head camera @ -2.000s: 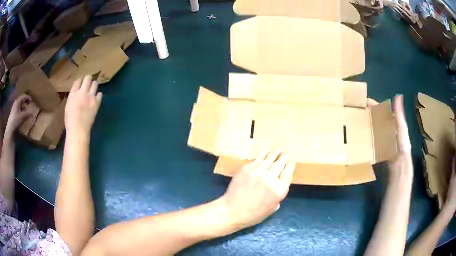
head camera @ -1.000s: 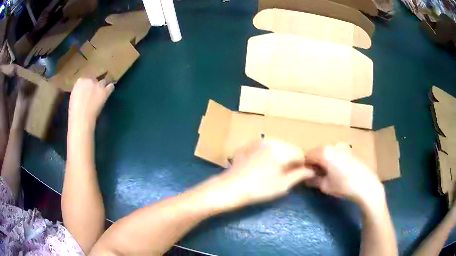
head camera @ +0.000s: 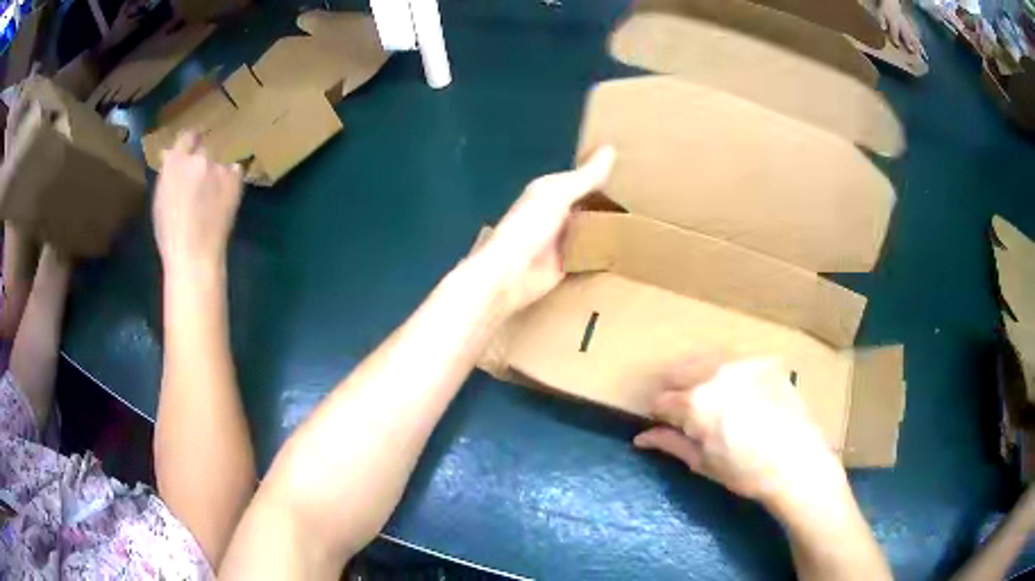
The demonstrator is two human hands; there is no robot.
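Note:
A brown box blank lies on the bench, with its base panel [head camera: 670, 329] and two dark slots in view. Its back wall [head camera: 726, 255] stands up, and the lid panel [head camera: 738, 170] spreads out behind it. My left hand [head camera: 528, 238] grips the back left corner, thumb up against the lid panel. The left side flap is mostly hidden by this hand. My right hand [head camera: 738, 426] is at the front edge, fingers curled over the front wall, slightly blurred. The right side flap [head camera: 876, 406] leans outward.
At left, another person's hand [head camera: 199, 193] rests on a blank [head camera: 278, 125], and a partly folded box [head camera: 68, 170] is beside it. A white post [head camera: 429, 45] stands at the back. Stacked blanks [head camera: 1016, 284] lie at the right edge, near another person's arm.
My left hand has moved from the front edge to the back left corner. The back wall has risen. My right hand, earlier at the right side, stays at the front edge. The neighbour's box has lifted.

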